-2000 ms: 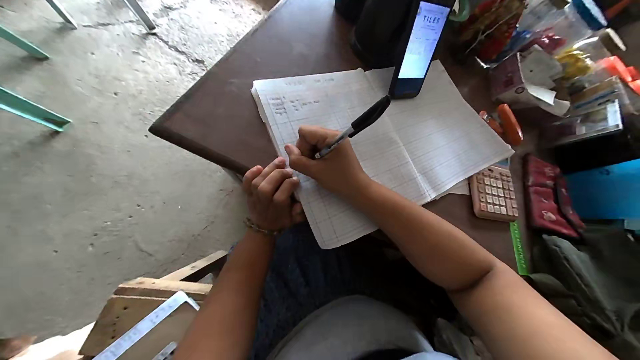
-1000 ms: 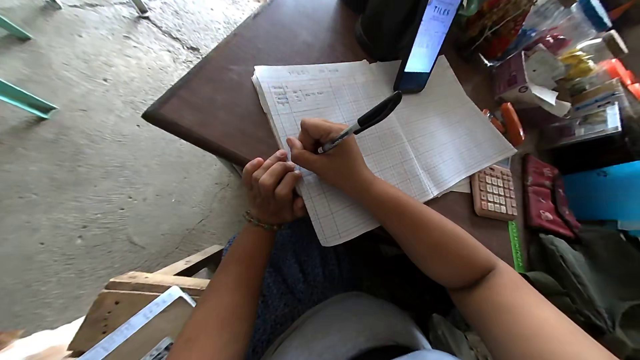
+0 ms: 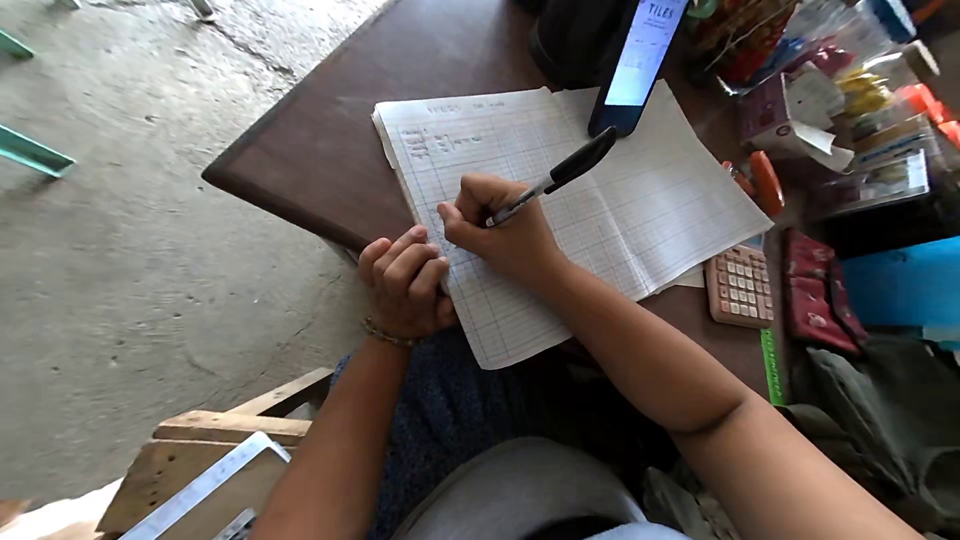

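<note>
An open ruled notebook [image 3: 637, 202] lies at the corner of a dark brown table [image 3: 322, 142], with handwriting near the top of its left page. My right hand [image 3: 510, 225] rests on that page, its fingers closed around a pen [image 3: 577, 161] with a black cap on its raised rear end; the writing tip is hidden by the fingers. My left hand [image 3: 409, 281], wearing a bracelet, lies at the notebook's left edge with its fingers curled; whether it grips the pages is unclear. A smartphone [image 3: 637, 67] with a lit screen stands tilted at the notebook's top.
Right of the notebook are a pink calculator [image 3: 740, 286], an orange-handled tool [image 3: 766, 184], a dark red pouch [image 3: 817, 289] and a green ruler [image 3: 771, 367]. Packets and small boxes crowd the upper right. A wooden piece of furniture [image 3: 180, 457] stands at lower left, on the concrete floor's side.
Both hands have stayed in nearly the same places, the right one keeping hold of the pen. The view has shifted slightly.
</note>
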